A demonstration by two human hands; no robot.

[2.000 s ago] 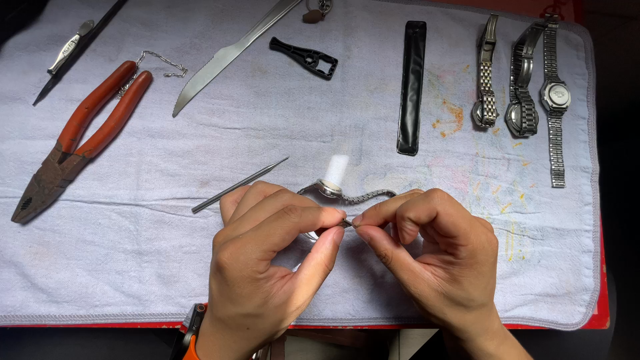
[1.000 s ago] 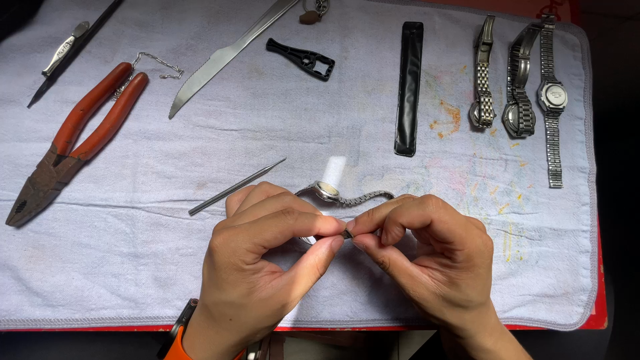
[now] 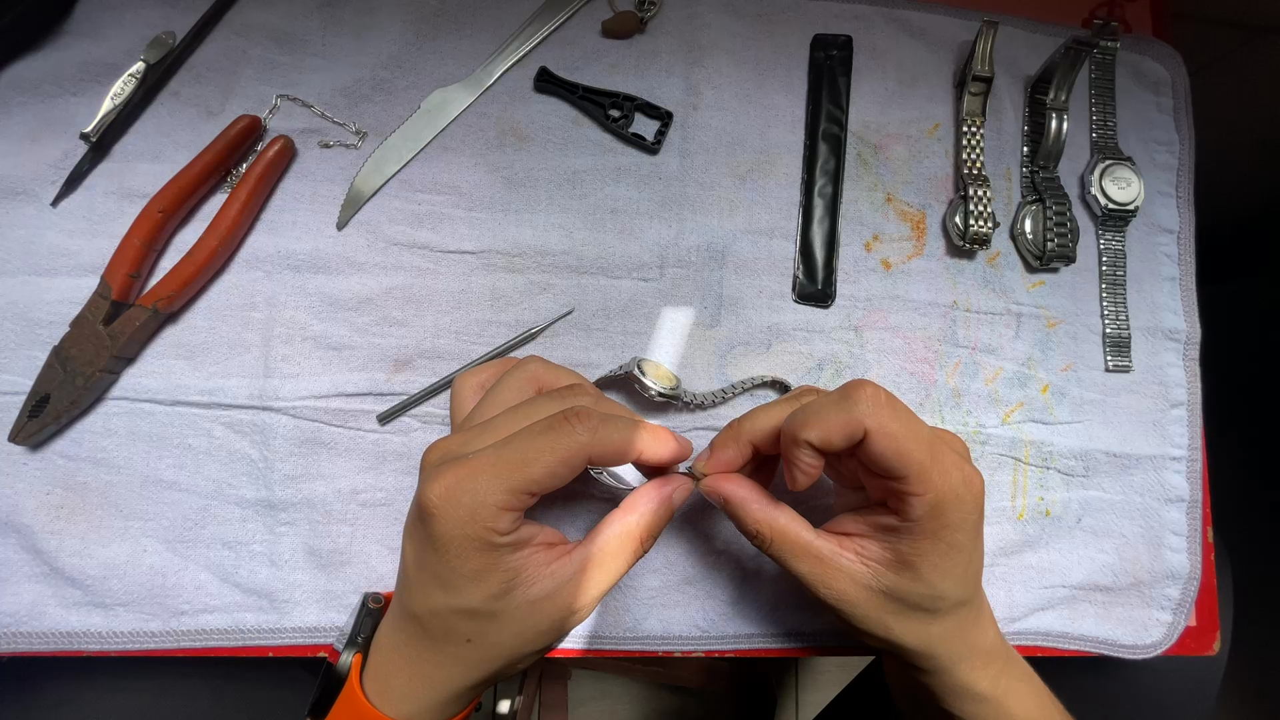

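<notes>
My left hand (image 3: 545, 500) and my right hand (image 3: 860, 510) meet above the cloth, thumb and forefinger of each pinching a small dark metal piece (image 3: 690, 472), mostly covered by the fingertips; its kind cannot be told. Just beyond the fingers lies a wristwatch with a metal bracelet (image 3: 655, 378), dial facing up, its band partly hidden behind my hands. Part of a shiny metal thing (image 3: 618, 478) shows beneath my left fingers. A thin pointed metal rod (image 3: 470, 368) rests on the cloth by my left knuckles. My left wrist wears a watch with an orange strap (image 3: 350, 690).
On the light cloth (image 3: 700, 250) lie orange-handled pliers (image 3: 150, 260), a fine chain (image 3: 315, 118), a serrated knife (image 3: 430, 130), a black plastic tool (image 3: 605, 108) and a narrow black sleeve (image 3: 824, 170). Several metal-band watches (image 3: 1115, 185) lie at right. A pointed black tool (image 3: 130, 110) is at upper left.
Both hands stay together in nearly the same place, with small shifts of the fingertips around the dark piece. The tools and watches on the cloth have not plainly moved.
</notes>
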